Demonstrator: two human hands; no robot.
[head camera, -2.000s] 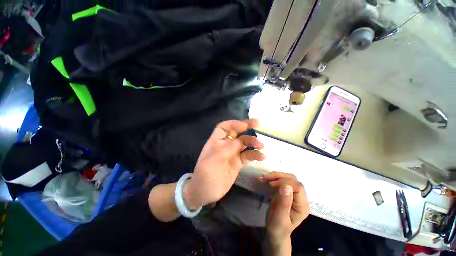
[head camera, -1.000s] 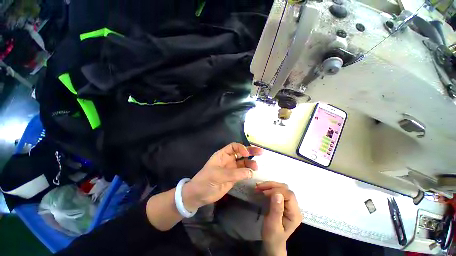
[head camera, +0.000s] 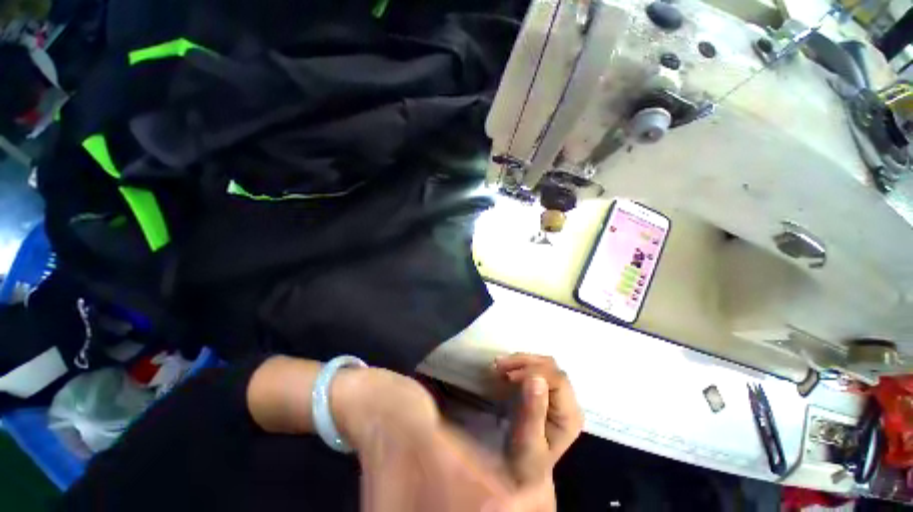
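My left hand (head camera: 425, 450), with a pale bangle on its wrist, is low in the middle and blurred. Its fingers reach toward my right wrist and are partly cut off or hidden. My right hand (head camera: 541, 410) is beside it over the table's front edge, fingers curled; whether it holds something small cannot be told. The black garment (head camera: 330, 240) with neon green trim (head camera: 146, 217) lies heaped left of the needle. The sewing machine (head camera: 691, 130) stands at the right. The smartphone (head camera: 624, 262), screen lit, lies on the machine bed (head camera: 691, 300).
Thread snips (head camera: 767, 428) and a small grey plate (head camera: 713, 398) lie on the white table (head camera: 641, 390) at the right. A metal fitting (head camera: 836, 438) and red cloth (head camera: 894, 425) are at the far right. A blue basket (head camera: 42, 440) holding cloth and a clear bag is at lower left.
My left hand has moved down from beside the garment's edge to my right wrist. My right hand stays nearly in place, fingers curled. The view has shifted slightly.
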